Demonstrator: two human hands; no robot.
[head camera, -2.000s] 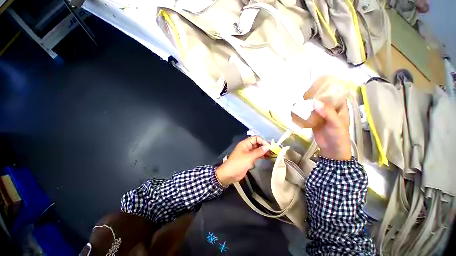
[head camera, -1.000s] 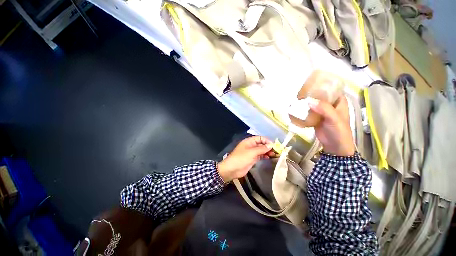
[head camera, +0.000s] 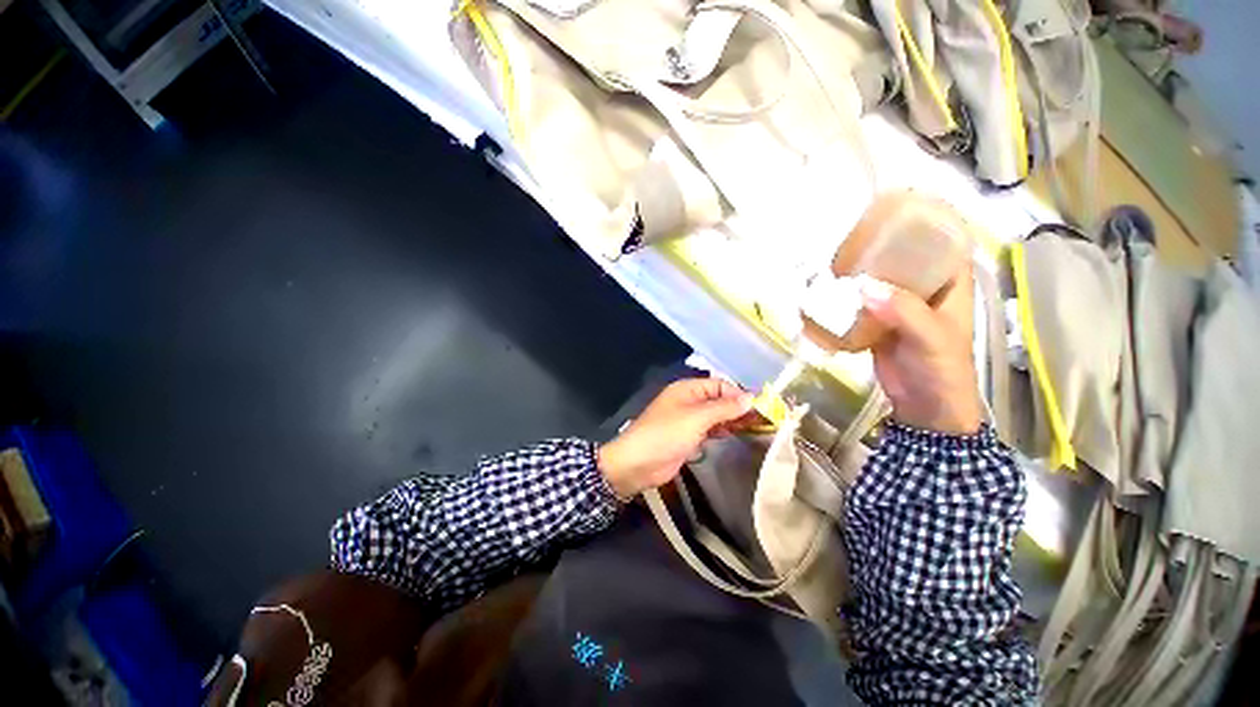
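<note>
A beige tote bag (head camera: 795, 518) lies in my lap against the table edge, its loop handles hanging over my dark apron. My left hand (head camera: 680, 437) pinches the small yellow tab (head camera: 772, 406) at the corner of the bag's mouth. My right hand (head camera: 929, 348) holds an amber glue bottle (head camera: 905, 246) with a white label, tilted nozzle down. The pale nozzle (head camera: 788, 376) points at the yellow tab and is at or very near it. Whether glue is coming out cannot be told.
More beige bags with yellow edges (head camera: 608, 124) lie across the white table (head camera: 553, 207). A stack of bags (head camera: 1216, 401) with hanging straps is at the right. Blue bins (head camera: 69, 539) stand on the dark floor at the left.
My right hand and the bottle have shifted very slightly, the nozzle staying by the tab. My left hand keeps its pinch. The view has moved a little.
</note>
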